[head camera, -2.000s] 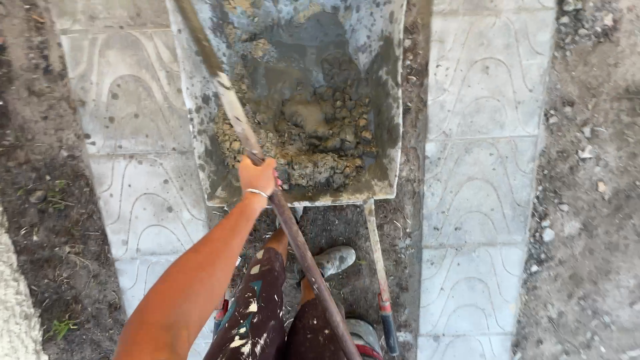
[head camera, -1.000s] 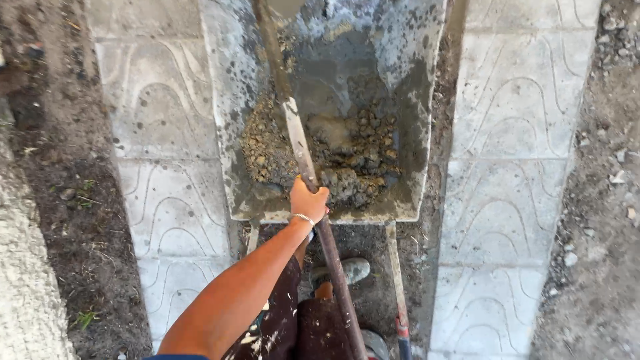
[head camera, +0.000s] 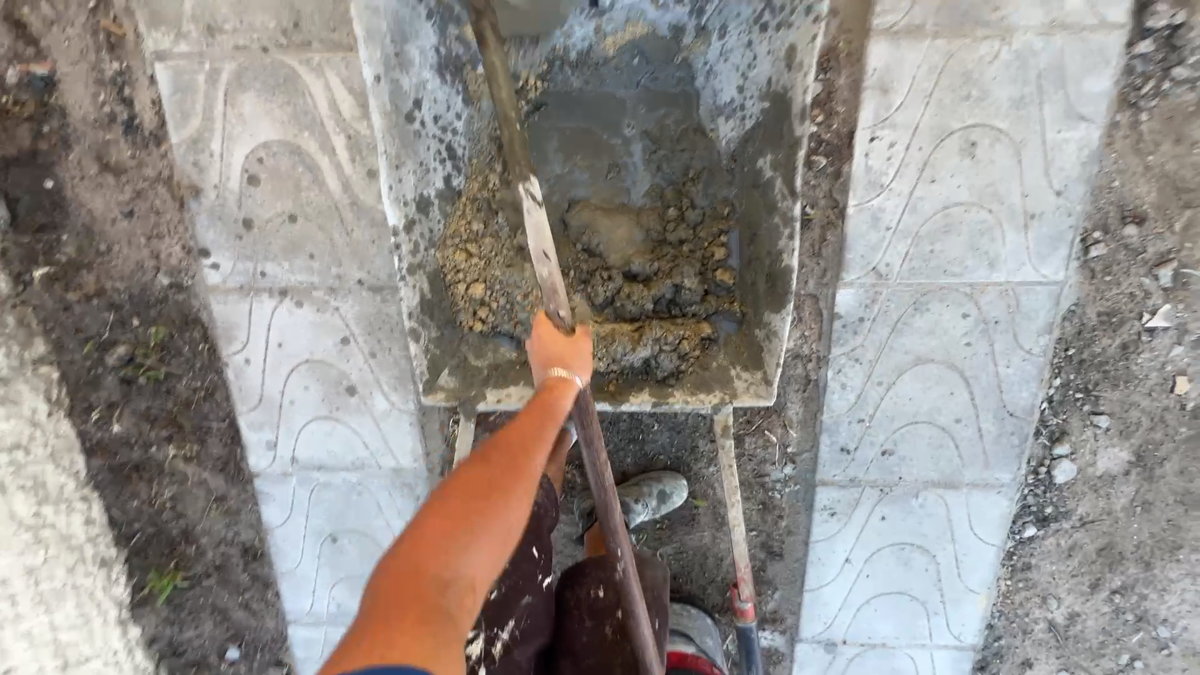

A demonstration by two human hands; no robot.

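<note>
My left hand [head camera: 561,356], with a thin bracelet at its wrist, is closed around a long wooden tool handle [head camera: 539,225] above the near rim of a wheelbarrow tray [head camera: 600,403]. The handle slants from the top of the view down past my legs; the tool's head is out of view. Under it in the tray lies a lumpy, partly wet mix of sand and mortar [head camera: 656,272], with smooth wet grey mortar [head camera: 619,131] beyond. My right hand is out of view.
Two wheelbarrow handles [head camera: 734,506] run toward me, the right one with a red and dark grip. My shoe [head camera: 652,497] stands between them. Patterned concrete slabs [head camera: 937,375] line both sides, with bare soil and stones [head camera: 1106,525] beyond. A rough pale surface [head camera: 56,525] borders the left.
Between two seconds and one second ago, my left hand moved right and nearer the tray's near rim, still gripping the handle. The handle now stands more upright. The view has shifted.
</note>
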